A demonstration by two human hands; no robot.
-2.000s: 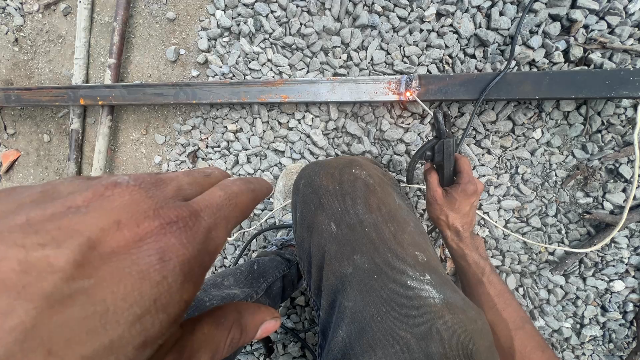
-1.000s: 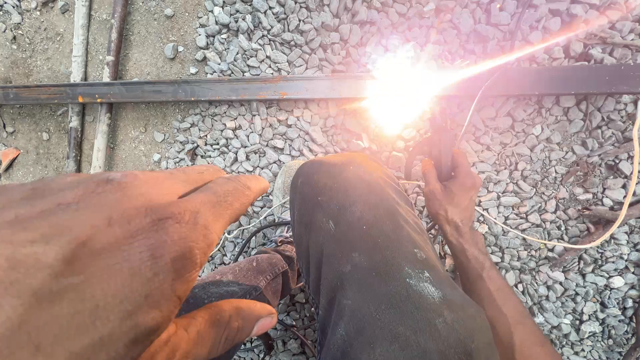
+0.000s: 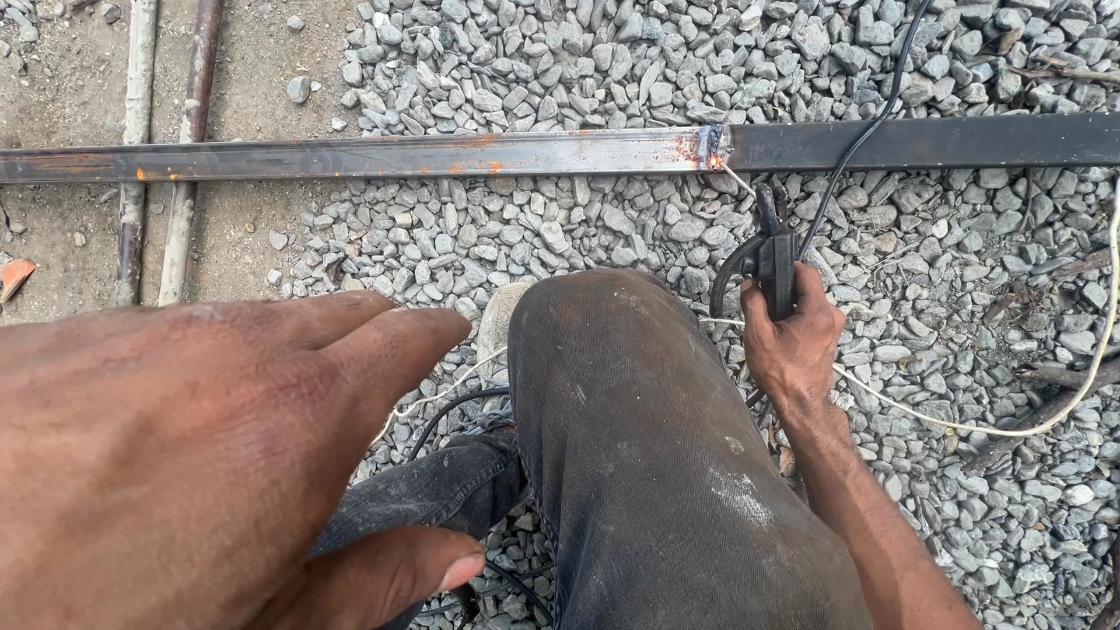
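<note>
My right hand (image 3: 792, 341) is closed around a black welding electrode holder (image 3: 774, 262). A short electrode (image 3: 739, 179) runs from its jaws up to a weld joint (image 3: 714, 147) on a long steel bar or tube (image 3: 569, 152), where a small spot glows orange. To the left of the joint the metal is bare and silvery with orange marks; to the right it is dark. My left hand (image 3: 201, 437) is raised close to the camera at the lower left, its thumb apart from the fingers, holding nothing that shows. Part of it lies outside the view.
Two pipes (image 3: 131, 227) (image 3: 188, 166) lie crosswise beneath the steel at the left, on bare soil. Grey gravel (image 3: 525, 70) spreads around. A black cable (image 3: 862, 140) crosses over the steel; a white cord (image 3: 962, 427) loops at the right. My knee (image 3: 630, 394) is in the middle.
The bright arc and flare at the joint one second ago are gone, leaving a small glow. Both hands have stayed in nearly the same places.
</note>
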